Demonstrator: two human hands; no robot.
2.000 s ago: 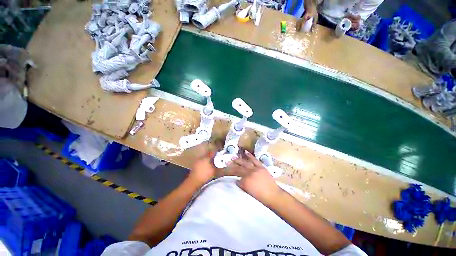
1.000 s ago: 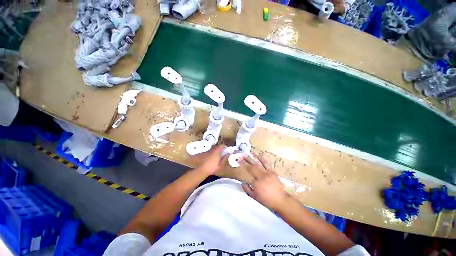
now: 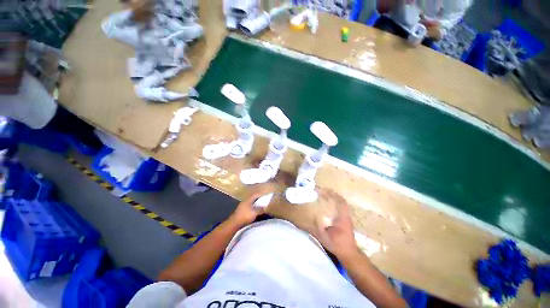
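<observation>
Three white arm assemblies stand in a row at the bench edge: the left one [image 3: 243, 135], the middle one [image 3: 275, 150] and the right one [image 3: 309, 168]. Their oval ends lean over the green belt, and white oval pads lie toward me. My left hand [image 3: 248, 209] holds a small white piece [image 3: 263, 200] in its fingertips, left of the right assembly's pad. My right hand [image 3: 336, 225] is half curled, palm up, right of that pad and apart from it. A pale spot shows at its fingers, too blurred to tell if it is a piece.
Green conveyor belt [image 3: 374, 126] runs behind the assemblies. Grey housings [image 3: 158, 57] are heaped at the left, with a person's hand over them. Small white fittings [image 3: 181, 119] lie at the bench corner. Blue parts [image 3: 503, 269] are piled at the right. Another person works across the belt.
My hands have moved apart from the right assembly, and a white piece now shows in my left fingertips. A person's hand has come over the housings heap. The camera view has shifted.
</observation>
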